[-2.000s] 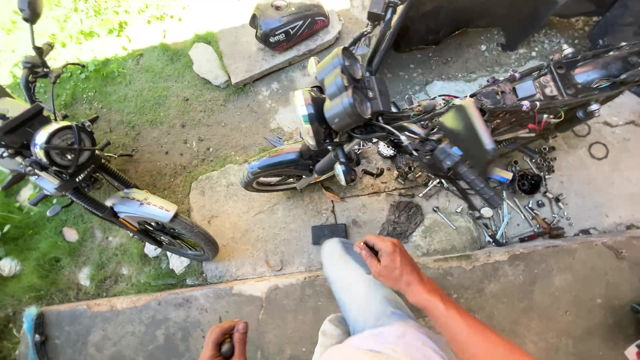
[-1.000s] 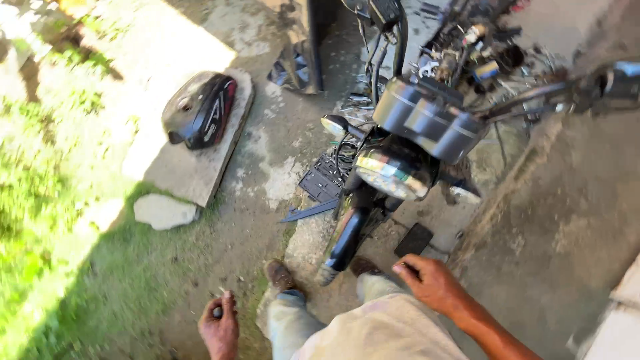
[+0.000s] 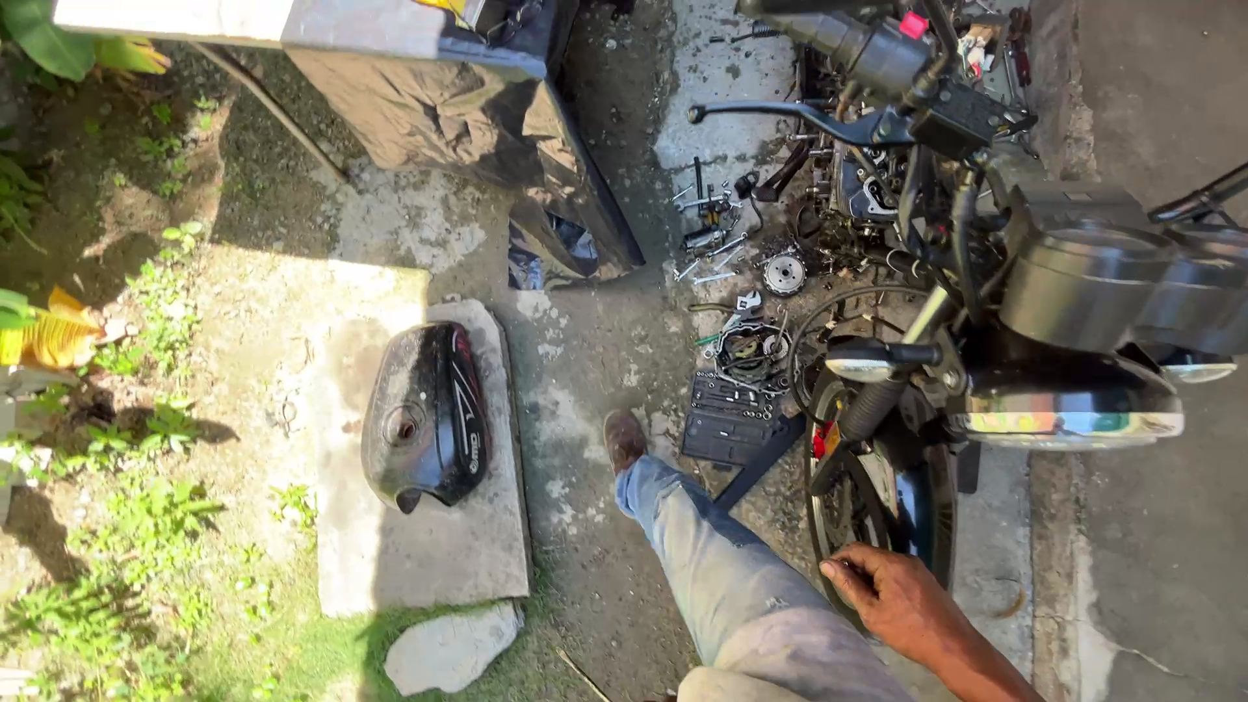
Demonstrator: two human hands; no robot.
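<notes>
My right hand (image 3: 892, 595) is at the lower right, thumb and fingers pinched together in front of the motorcycle's front wheel (image 3: 858, 487); whether something small is between the fingertips cannot be told. My left hand is out of view. The partly dismantled motorcycle stands at the right, with its round headlight (image 3: 1072, 405), instrument pods (image 3: 1087, 278) and brake lever (image 3: 790, 115) toward me. Left of it on the ground lie an open socket set case (image 3: 726, 437), an engine cover (image 3: 751, 353), a round metal gear part (image 3: 784, 273), an adjustable wrench (image 3: 749, 302) and several wrenches (image 3: 717, 263).
A black fuel tank (image 3: 429, 419) rests on a concrete slab (image 3: 458, 561) at the left, above a flat pale stone (image 3: 453, 648). A table draped in dark plastic sheeting (image 3: 439, 117) stands at the top. My shoe (image 3: 624, 441) is on the ground between tank and tools.
The view has swung far round to the left and forward along the motorcycle. My left hand, seen in both earlier frames, has left the view. My leg is now stepped forward beside the tools.
</notes>
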